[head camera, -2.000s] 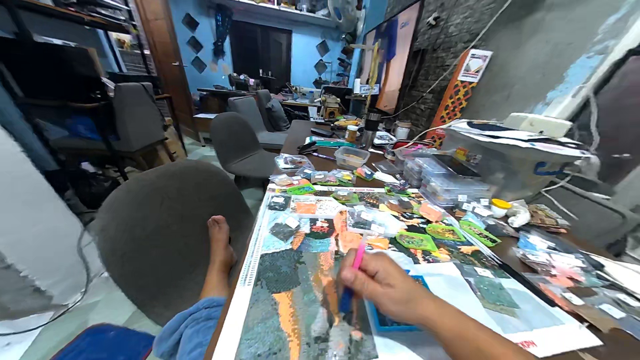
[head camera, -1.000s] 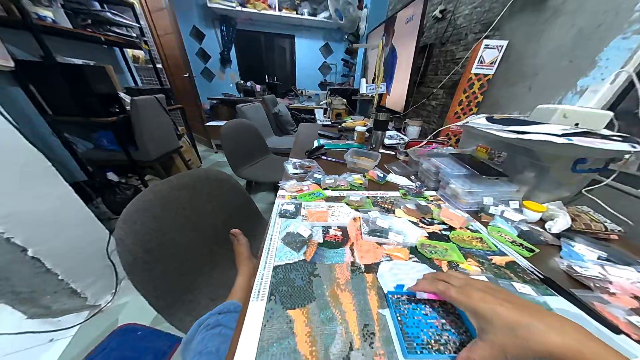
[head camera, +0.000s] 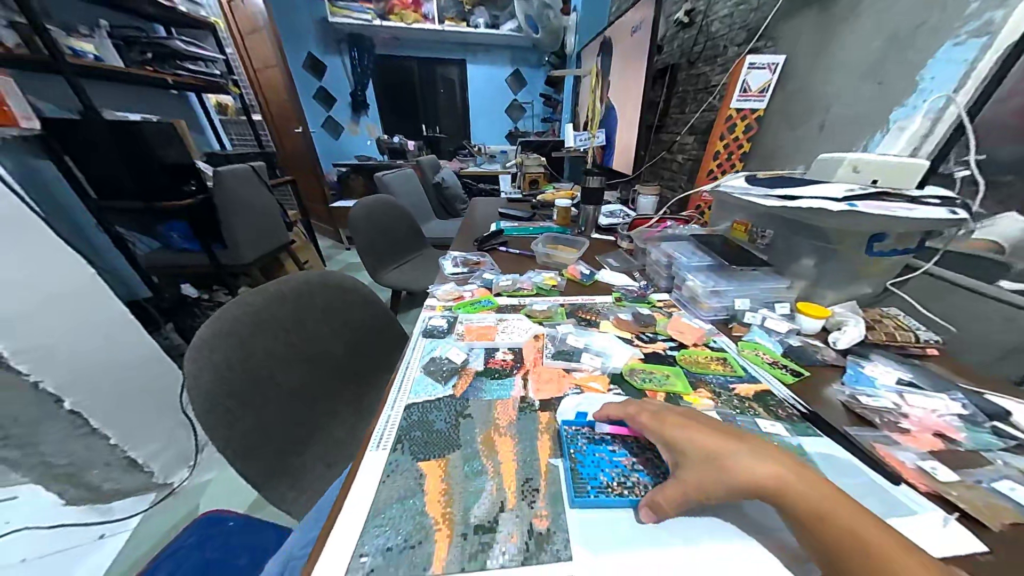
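Observation:
My right hand (head camera: 696, 456) spans the right side of a blue plastic tray (head camera: 570, 480), thumb at its near edge and fingers at its far edge. Small dark, tan and orange beads lie scattered on the tray's ridged floor. A pink pen (head camera: 614, 430) shows under my fingers, partly hidden. The tray rests on the white covering of a partly filled diamond painting canvas (head camera: 480, 488). Beyond it sit green bead trays (head camera: 656, 378) and small bags of beads (head camera: 445, 364). My left hand is not in view.
A clear open container (head camera: 558, 250), stacked clear plastic boxes (head camera: 724, 288) and a large storage bin (head camera: 832, 248) stand farther back. A yellow-lidded jar (head camera: 812, 317) and plastic bags (head camera: 912, 400) lie on the right. A grey chair (head camera: 296, 384) stands at the table's left edge.
My right hand was holding the pink pen upright over the canvas two seconds ago. It has moved right onto the blue tray, and the pen now lies under the fingers.

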